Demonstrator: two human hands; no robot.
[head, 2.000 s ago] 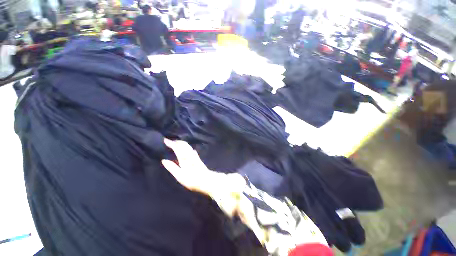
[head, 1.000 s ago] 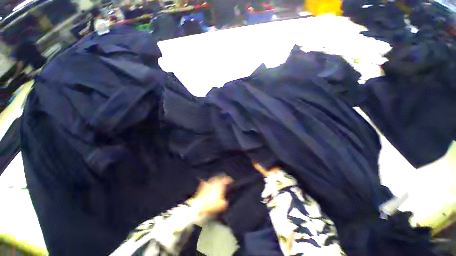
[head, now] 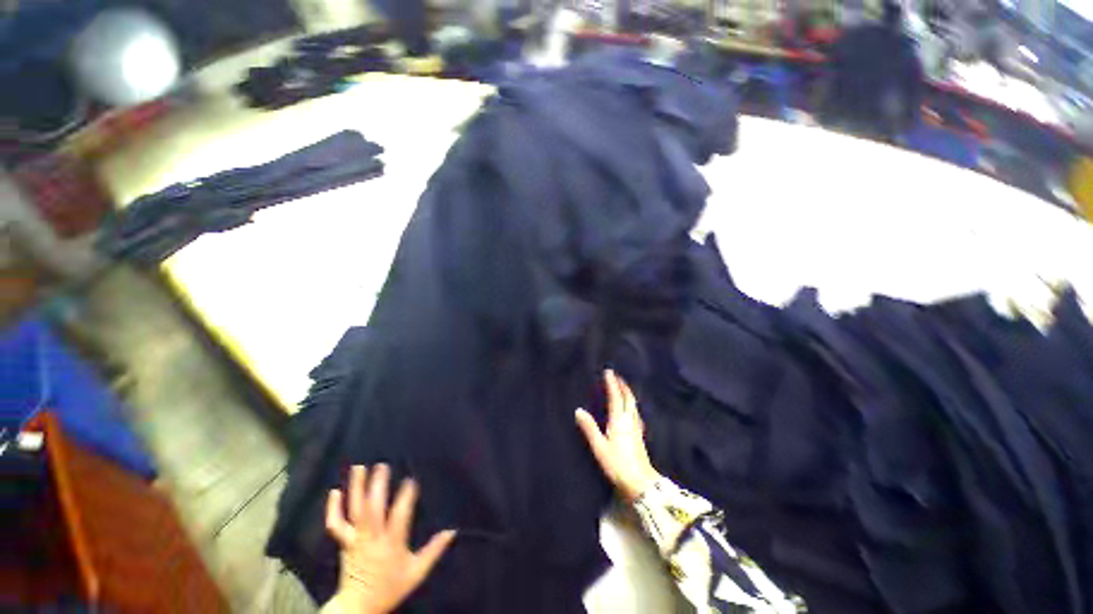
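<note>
A large heap of dark navy cloth pieces (head: 515,264) lies on the whitish table (head: 300,258) in front of me. My left hand (head: 381,534) is at the lower left, flat over the front of the heap with its fingers spread. My right hand (head: 620,438) is to its right, against the heap with fingers extended and apart. Neither hand grips anything that I can see. More dark layered cloth (head: 863,420) spreads to the right, touching the heap.
A narrow dark cloth bundle (head: 258,192) lies across the table's left part. An orange-red crate (head: 132,516) and a blue crate (head: 90,390) stand at the lower left beside the concrete floor (head: 198,396). A person (head: 873,74) in dark clothing is at the back right.
The view has swung left, so the heap now sits near the centre and the crates show. My left hand has come to the heap's front with fingers spread. My right hand's fingers now show fully.
</note>
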